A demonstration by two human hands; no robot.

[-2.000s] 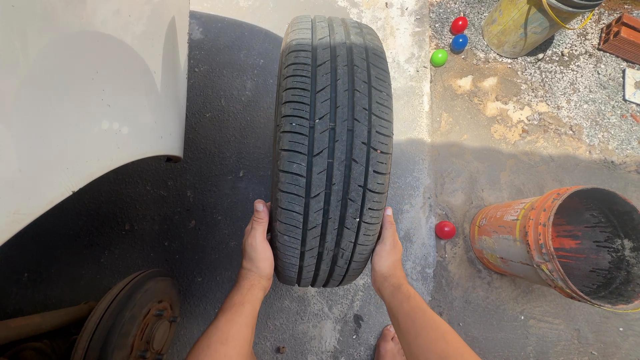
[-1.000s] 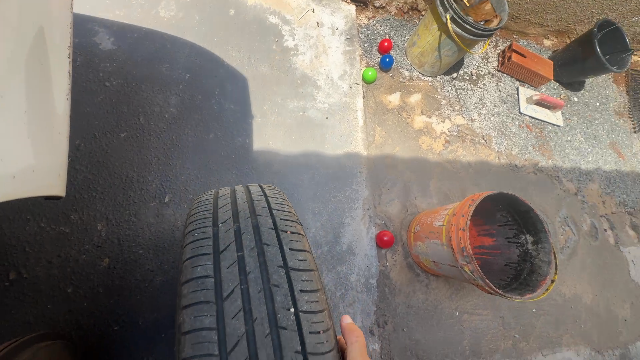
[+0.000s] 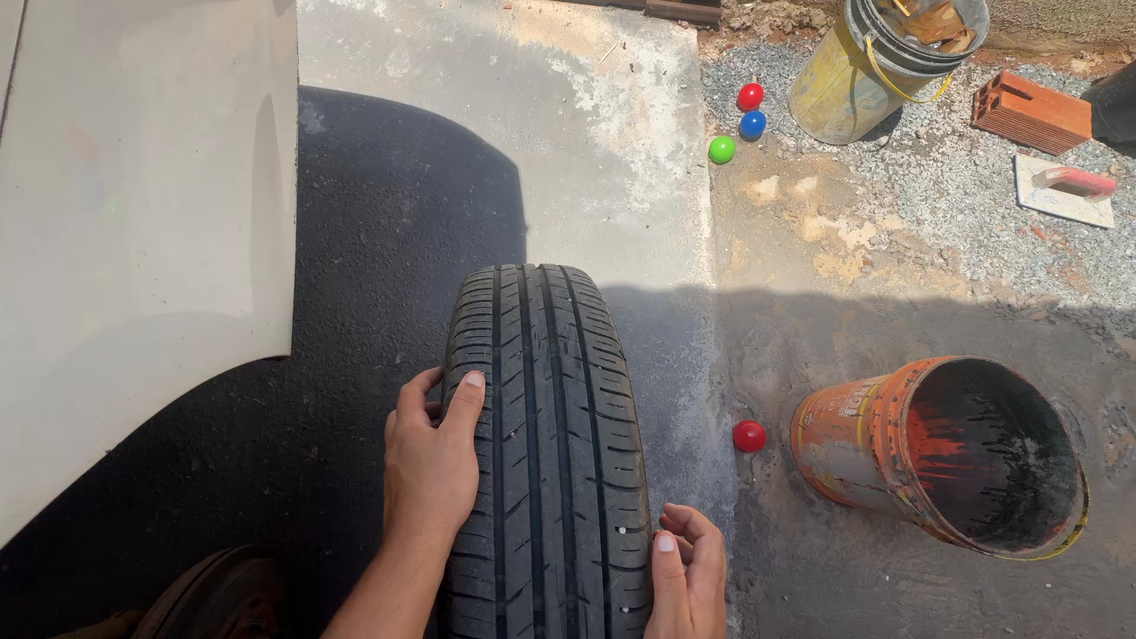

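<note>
A black car tyre (image 3: pixel 550 444) stands upright on its tread in the lower middle of the head view, running out of the bottom edge. On its left side my left hand (image 3: pixel 435 461) grips the edge, thumb on the tread and fingers behind the sidewall. My right hand (image 3: pixel 688 568) is at the tyre's right side near the bottom edge, thumb close against the sidewall and fingers bent; whether it bears on the tyre cannot be told. The wheel rim is hidden.
A pale car body panel (image 3: pixel 177 177) fills the left, above a rusty wheel hub (image 3: pixel 222 595). Right are an orange bucket (image 3: pixel 852 435), a red ball (image 3: pixel 749 436), a yellowish bucket (image 3: pixel 834 89), coloured balls (image 3: pixel 752 125), a hollow brick (image 3: pixel 1029 111) and a plastering float (image 3: pixel 1065 189).
The left hand, out of view one second ago, is now on the tyre's left edge. Two seconds ago both hands were lower on the tyre's sides. The view has shifted.
</note>
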